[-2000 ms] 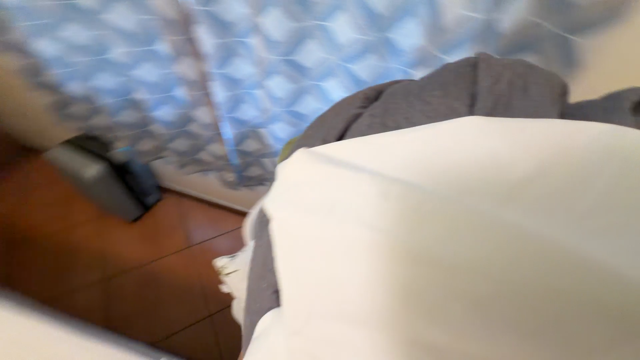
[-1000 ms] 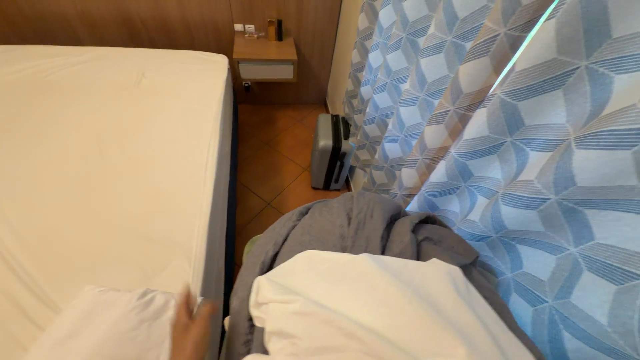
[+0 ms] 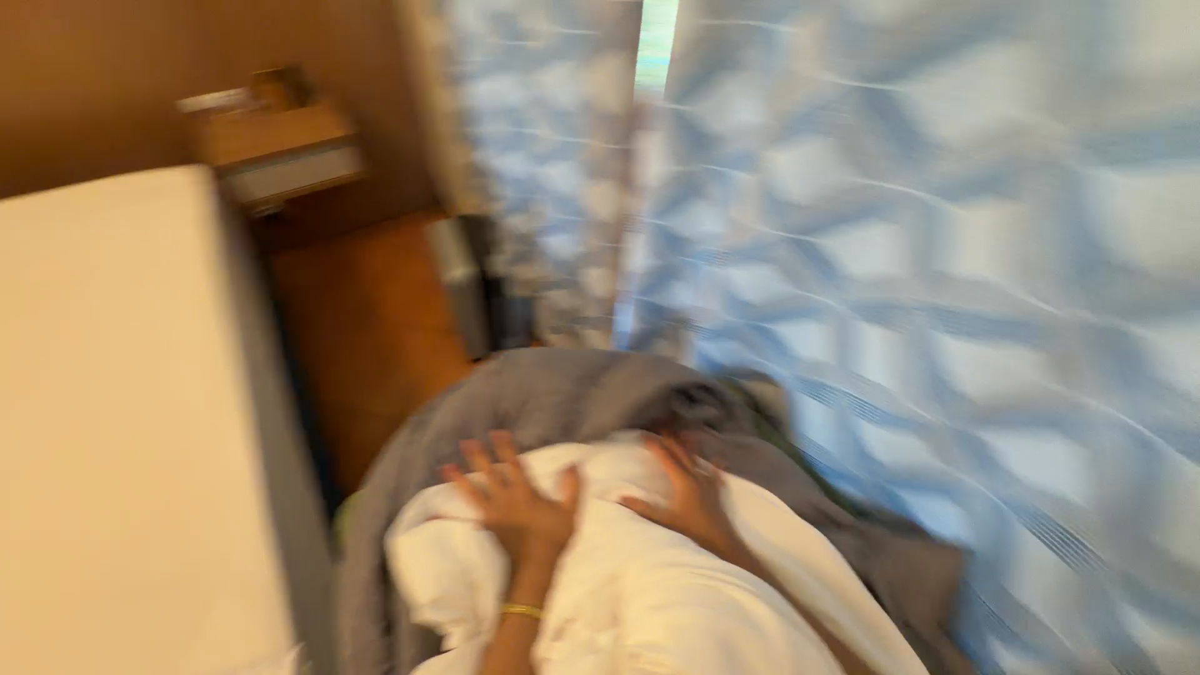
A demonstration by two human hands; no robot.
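Observation:
White bedding [image 3: 647, 581] lies bunched on a heap of grey cloth [image 3: 553, 394], low in the middle of the view. My left hand [image 3: 525, 502] rests on the left part of the white bedding with its fingers spread and a yellow bangle on its wrist. On the same bedding, a little to the right, my right hand [image 3: 689, 497] lies with its fingers apart. Neither hand is seen to grip the cloth. A bit of green fabric shows at the right edge of the grey heap. The picture is blurred.
A bed with a pale fitted sheet [image 3: 112, 403] stands at the left. Beyond it are a wall-mounted nightstand [image 3: 281, 141] with small items on it and a grey suitcase [image 3: 461, 281] on the tiled floor [image 3: 375, 319]. Blue and white patterned curtains [image 3: 891, 244] hang along the right.
A hand was over the bed's edge a second ago; now both hands are on the white bedding. The view has swung notably between frames.

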